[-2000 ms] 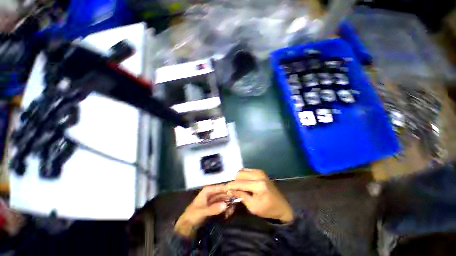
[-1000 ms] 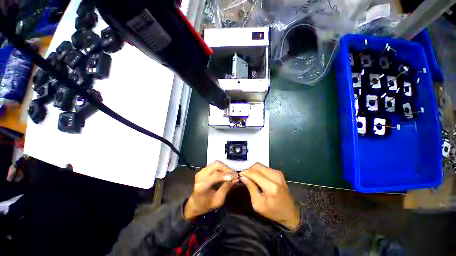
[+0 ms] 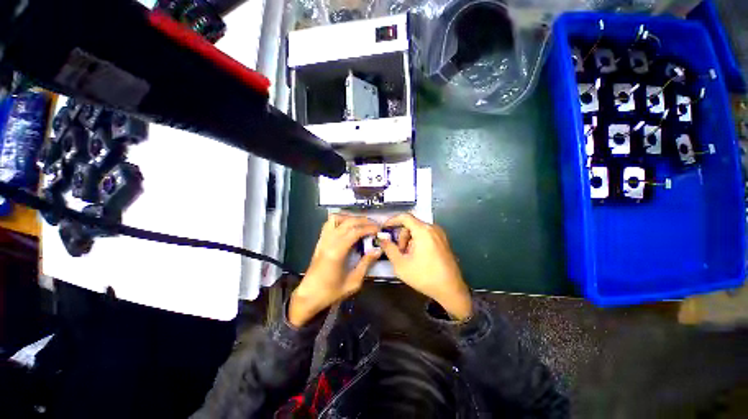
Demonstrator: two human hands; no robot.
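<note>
My left hand (image 3: 335, 255) and my right hand (image 3: 425, 257) meet over the white work sheet (image 3: 425, 195), in front of the screw feeder (image 3: 348, 41). Their fingertips hold a small silver metal part (image 3: 371, 243) at a black plastic housing, which is mostly hidden under the fingers. I cannot tell whether the part is seated on the housing. The electric screwdriver (image 3: 205, 98) hangs over the bench from upper left, its tip beside the feeder's front.
A blue bin (image 3: 656, 278) at right holds rows of assembled units (image 3: 634, 182). A white board (image 3: 189, 270) at left holds loose black housings (image 3: 123, 186), with a cable (image 3: 197, 242) crossing it. A clear tub (image 3: 484, 74) stands behind the green bench top.
My hands have moved forward from the bench edge, onto the black housing on the white sheet, and now cover most of it. The view has shifted a little, and the screwdriver appears further left.
</note>
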